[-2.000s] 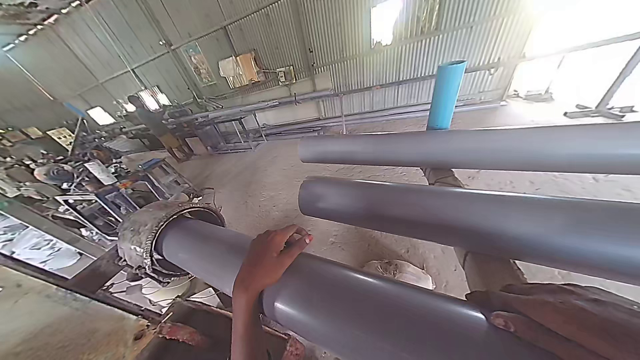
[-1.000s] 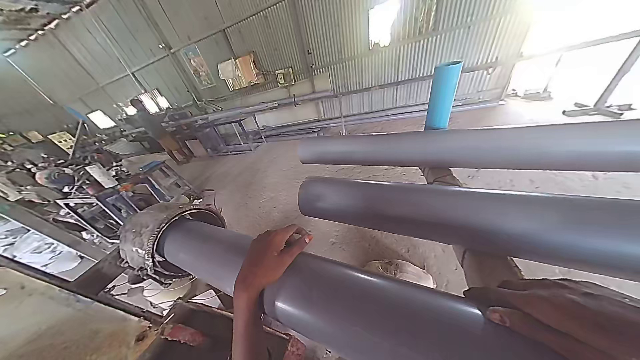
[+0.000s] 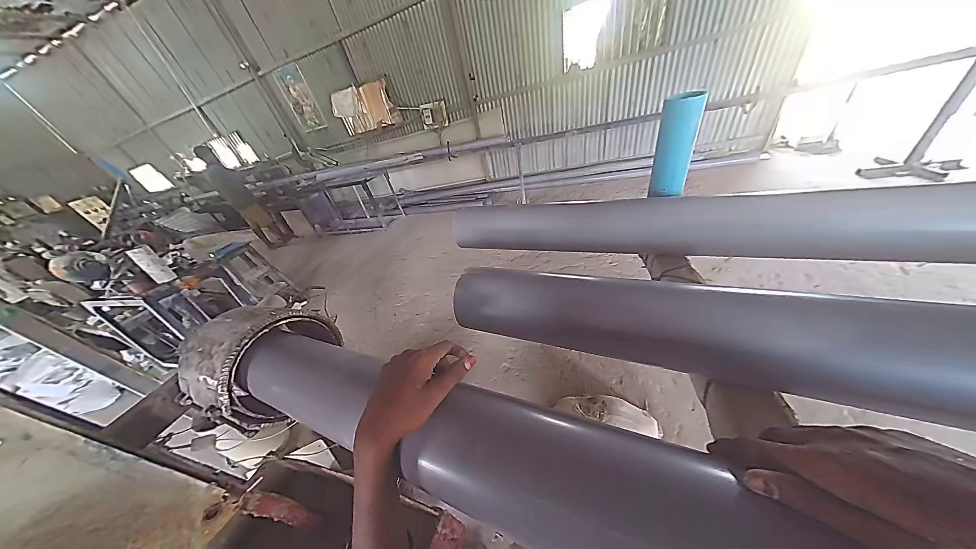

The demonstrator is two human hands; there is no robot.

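Note:
A grey plastic pipe (image 3: 534, 465) slants across the lower view, its far end inside a round, crusted heater collar (image 3: 252, 366). My left hand (image 3: 412, 389) lies over the pipe near the collar, its fingers bent and resting on top. At the lower right my right hand (image 3: 854, 480) lies on the same pipe, palm down, with part of it outside the view. Beyond it, side by side, are a second grey pipe (image 3: 686, 328) and a third grey pipe (image 3: 686, 225). Behind the third one stands a blue pipe (image 3: 677, 145), upright and slightly tilted.
Below the pipes are a support post (image 3: 743, 415) and a pale sack (image 3: 610, 415). A rusty metal frame (image 3: 282, 507) sits under the collar. Cluttered metal racks (image 3: 183, 305) fill the left. A person (image 3: 236, 191) stands far back by a workbench (image 3: 358, 198) near the corrugated wall.

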